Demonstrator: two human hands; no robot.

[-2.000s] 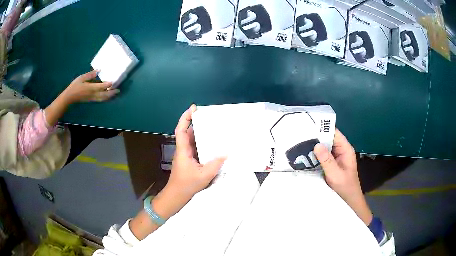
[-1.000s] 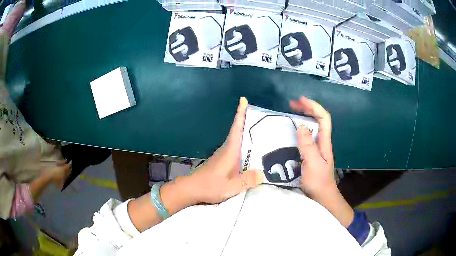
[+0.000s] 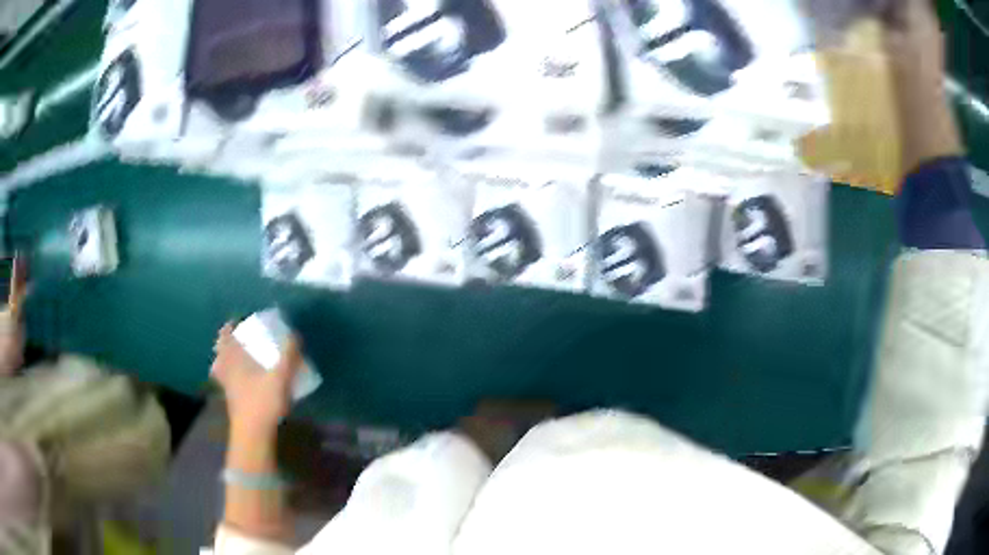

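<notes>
My left hand (image 3: 255,374) grips a plain white inner box (image 3: 260,338) over the front edge of the green bench. My right hand (image 3: 906,54) is blurred at the top right, reaching over the far right end of the stack beside a tan cardboard sheet (image 3: 857,114); its fingers are cut off or unclear, so what it holds cannot be told. A row of finished boxes (image 3: 504,233) lies picture-side up along the front of the large stacked boxes (image 3: 488,65).
A black smartphone (image 3: 255,49) lies on the stack at the upper left. A small box with a dark picture (image 3: 95,241) is on the bench (image 3: 456,347) at far left. A co-worker's cream sleeve (image 3: 81,423) is at the lower left.
My hands have parted from the printed box held over my lap. My left hand has gone left and taken hold of a white box; my right has reached far up right. The view has shifted.
</notes>
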